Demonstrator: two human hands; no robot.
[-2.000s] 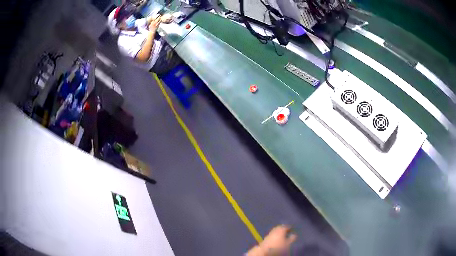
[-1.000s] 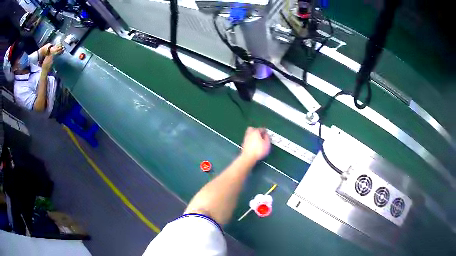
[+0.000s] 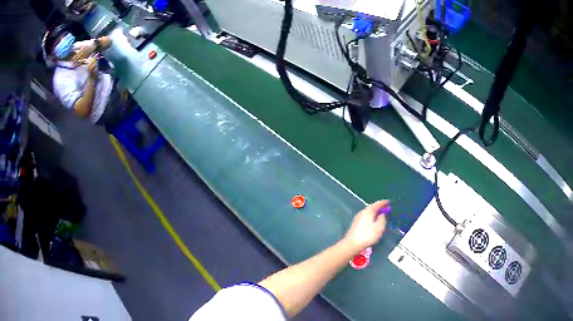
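My left hand [image 3: 369,224] reaches over the mat from the lower left. Its fingertips are bent together beside a small purple spot; blur hides whether they hold anything. A small pinkish-white dish with a red centre [image 3: 360,259] sits just below my hand, partly covered by my wrist and forearm. An orange-red round piece [image 3: 298,201] lies on the green bench mat to the left of my hand. My right hand is not in view.
A metal plate [image 3: 420,266] with a three-fan box [image 3: 489,257] stands right of my hand. A grey machine [image 3: 314,53] with black cables is behind. Another person [image 3: 85,81] sits at the far left near a blue stool [image 3: 137,136].
My left hand has moved right and down, from the pale strip to above the dish. The strip no longer shows where it lay. The stick at the dish is no longer visible.
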